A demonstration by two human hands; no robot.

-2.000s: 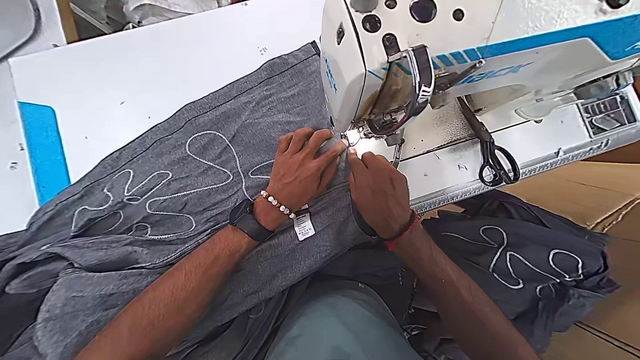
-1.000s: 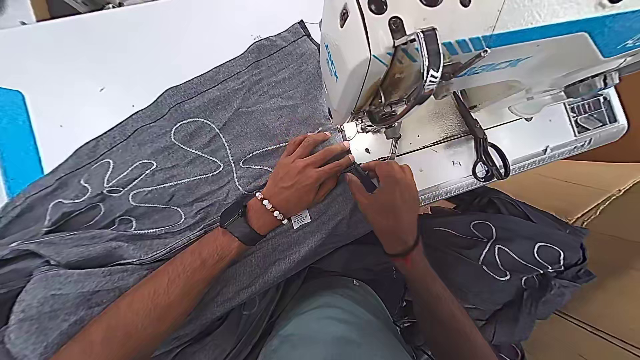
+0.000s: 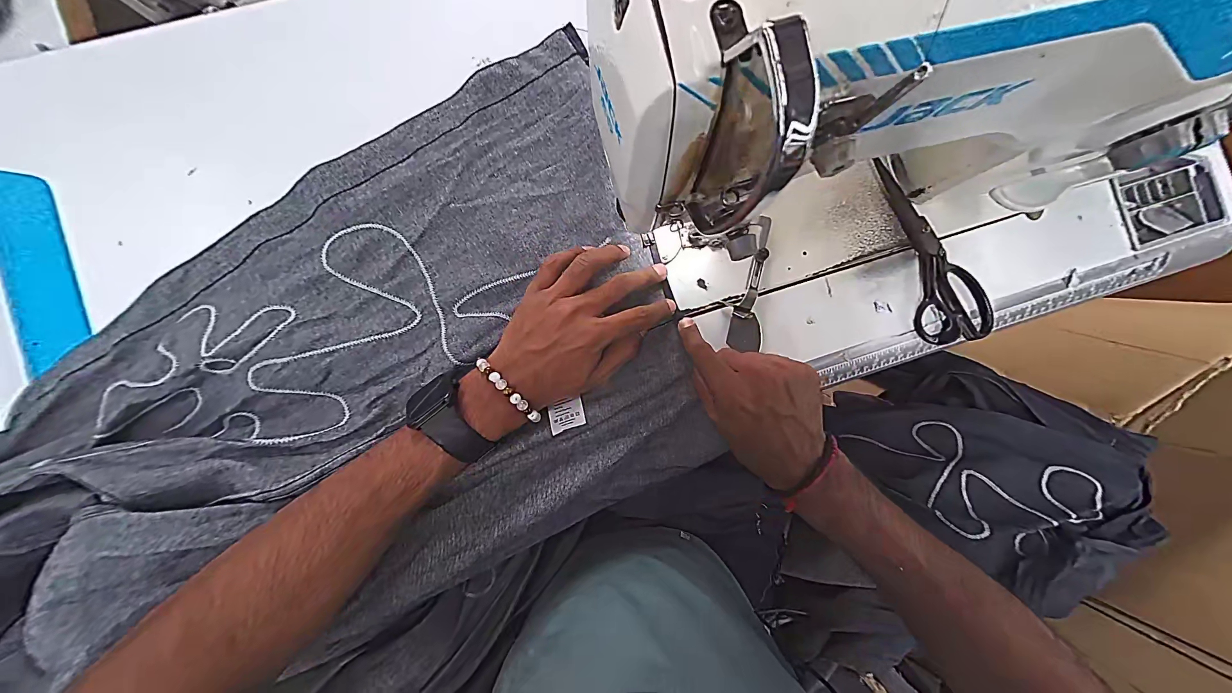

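Observation:
Grey fabric with curling white stitched lines (image 3: 500, 202) lies across the table, its right edge under the needle area of a white and blue Jack sewing machine (image 3: 635, 115). My left hand (image 3: 577, 322) rests flat on this fabric, fingers spread, fingertips at the edge just in front of the presser foot. My right hand (image 3: 760, 404) is at the fabric's edge to the right, index finger extended to it and the other fingers curled; whether it pinches any cloth is hidden. A small white care label (image 3: 567, 416) shows on the cloth beside my left wrist.
Black-handled scissors (image 3: 938, 269) lie on the machine bed, right of the needle. Another dark garment with white stitching (image 3: 1001, 491) hangs below the bed at the right, over brown cardboard (image 3: 1174, 462). The white tabletop (image 3: 241, 125) extends behind the fabric.
My right hand, earlier bent close in at the fabric edge, now has its index finger extended. My left hand's fingers are more spread over the cloth.

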